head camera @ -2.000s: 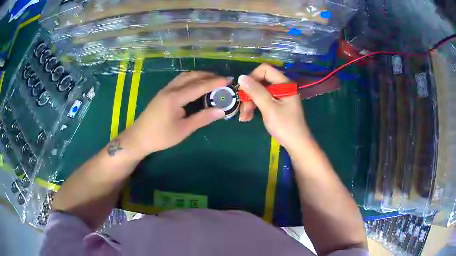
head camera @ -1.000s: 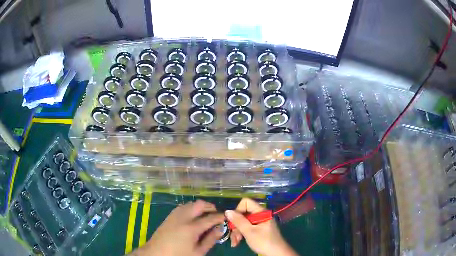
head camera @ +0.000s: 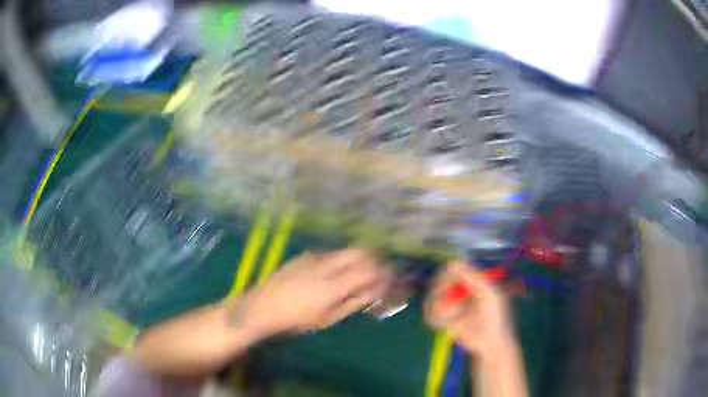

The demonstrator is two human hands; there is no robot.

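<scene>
The frame is strongly blurred. My left hand (head camera: 330,291) is over the green mat, with a small round part (head camera: 388,308), likely a speaker driver, at its fingertips. My right hand (head camera: 470,306) is to the right, apart from the part, with its fingers closed around the red probe handle (head camera: 458,293). The probe's tip and most of its wire cannot be made out.
A large stack of clear trays (head camera: 365,170) with rows of parts stands behind my hands. A partly filled clear tray (head camera: 116,209) lies at left. More trays (head camera: 668,287) and a red object (head camera: 543,252) are at right. A bright screen (head camera: 536,31) is behind.
The view has shifted and blurred, so the tray stack sits tilted and further right. My hands have moved apart, and the red handle is now away from the round part.
</scene>
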